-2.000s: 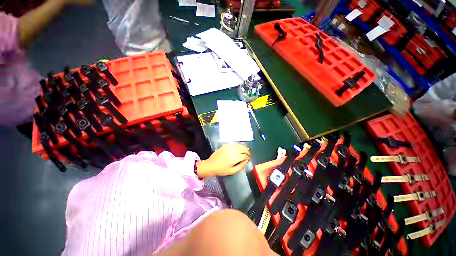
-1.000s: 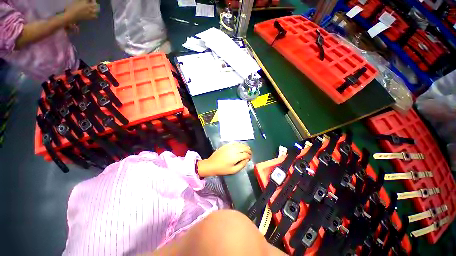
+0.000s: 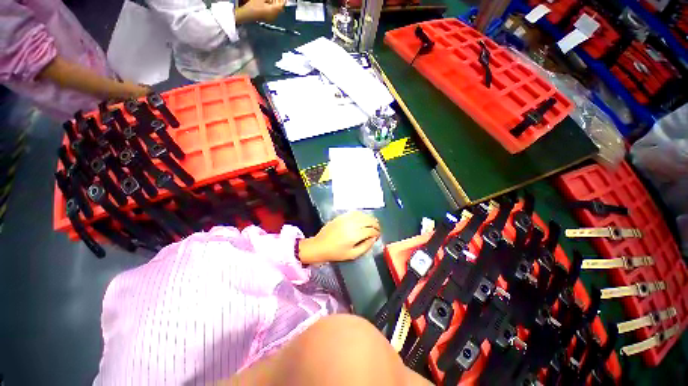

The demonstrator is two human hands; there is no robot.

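My left hand rests at the bench edge, fingers curled together in a loose fist, with nothing seen in it. My right hand is not in view. A rounded skin-coloured shape at the bottom centre is too close to identify. Right of my left hand, a red-orange tray holds many black-strap smartwatches, straps overlapping. One watch has a pale, bright face. A cream strap shows at the near left side. A white paper sheet lies just beyond my left hand, with a pen beside it.
Stacked trays with black watches stand left. A clipboard with papers and a clear bottle lie ahead. A tray with three black watches is at upper right, a tray with beige-strap watches far right. Two people stand at upper left.
The pink-sleeved person has lowered an arm towards the left tray stack. The person in white has leaned in, with hands over the bench's far end. My left hand has stayed still.
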